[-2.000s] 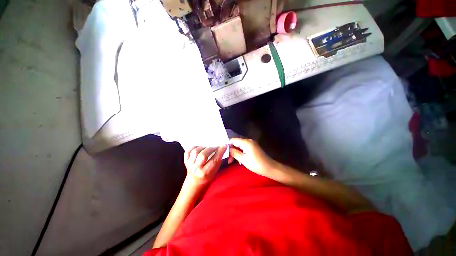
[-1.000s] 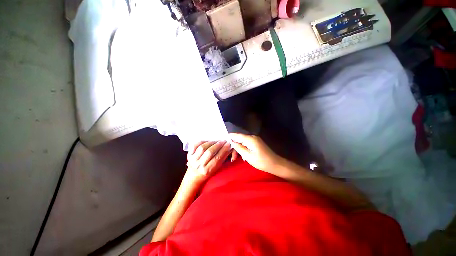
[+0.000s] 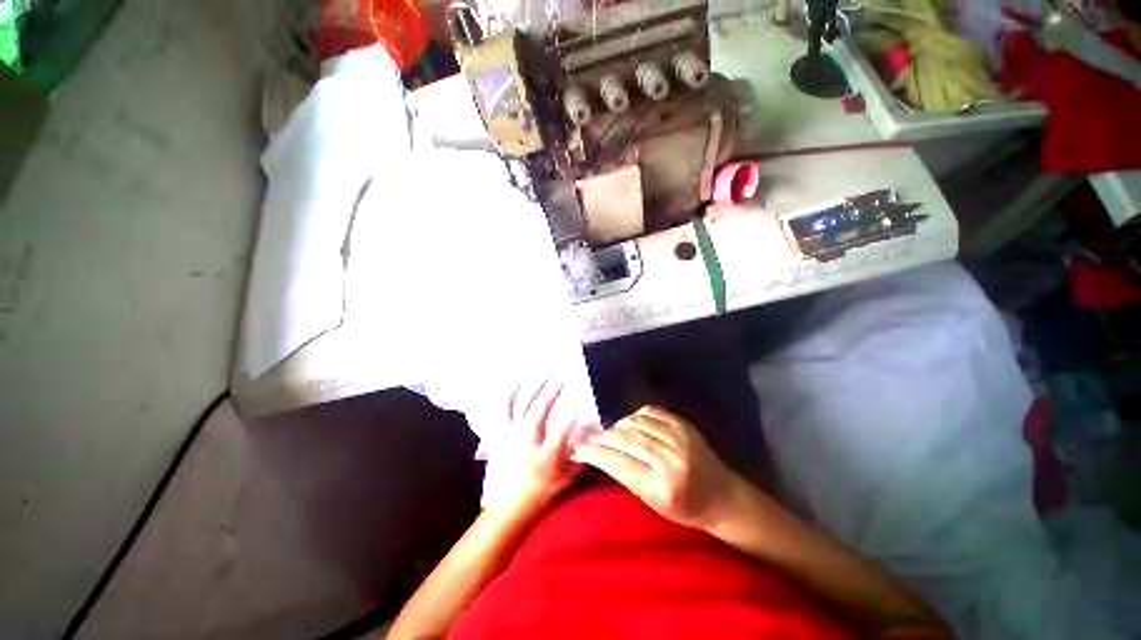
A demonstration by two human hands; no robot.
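A white fabric piece (image 3: 463,263) lies bright and overexposed on the table left of the machine and hangs over the front edge to my lap. My left hand (image 3: 541,438) lies on its lower end with the fingers spread on the cloth. My right hand (image 3: 657,463) holds the lower right corner, its fingers bent and fingertips at the edge. The overlock machine (image 3: 613,113) stands behind, with a row of pale dials. The fabric's left part reaches close to the needle area, whose details are too blurred to tell.
A pink ring (image 3: 736,184), a green tape strip (image 3: 709,266) and small tools (image 3: 857,225) are on the table's right part. Whitish lint (image 3: 578,266) sits in the front opening. A white cloth pile (image 3: 895,400) is right of my lap. Yellow-tan strips (image 3: 938,63) lie in a tray.
The view has tilted up, showing the machine's dials and the back of the table. My left hand has opened flatter on the cloth; my right hand has turned, showing more of its back.
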